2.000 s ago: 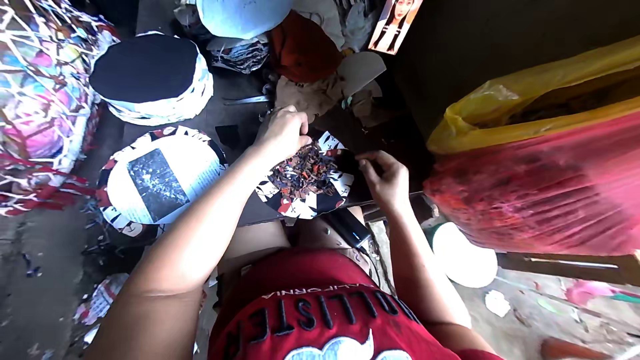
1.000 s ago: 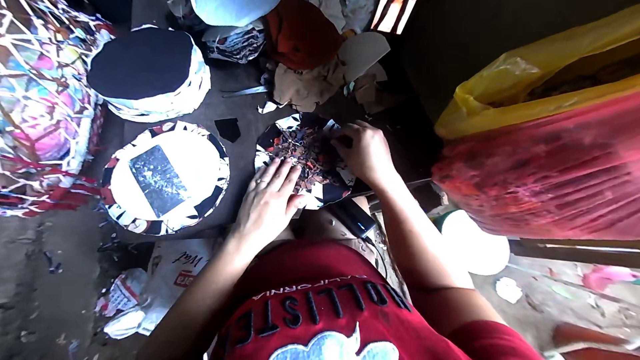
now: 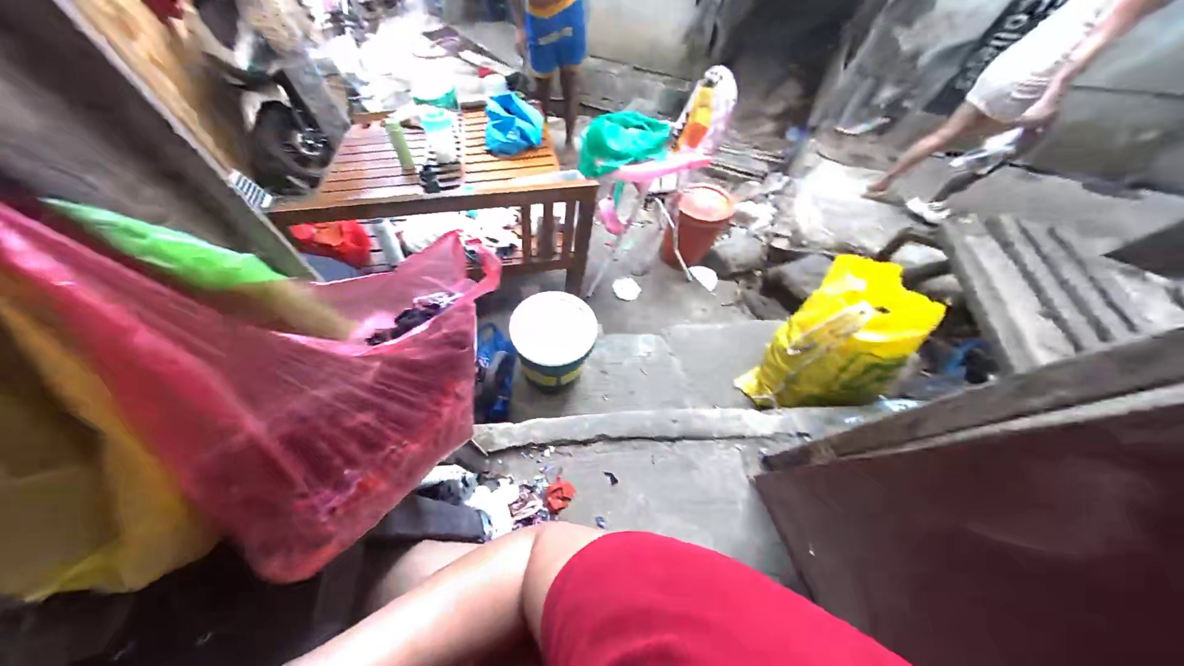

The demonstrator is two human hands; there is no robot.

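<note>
Neither of my hands shows in the head view. A bare forearm and bent elbow below a red sleeve cross the bottom edge, and the hand on that arm lies outside the frame. Left of the arm hangs a translucent pink plastic bag with dark scraps inside its mouth. Beside it is a yellow plastic bag. Fabric scraps with a red piece lie on the ground just above the elbow. A white-lidded bucket stands on the concrete.
A wooden slatted table holds bottles and a blue bag. A pink chair, a reddish bucket and a full yellow bag stand beyond a low concrete ledge. Two people are farther off; a dark red panel is at right.
The view has swung far away from the scrap-filled round piece, where both hands were, to the outdoor area. Both hands have left the view.
</note>
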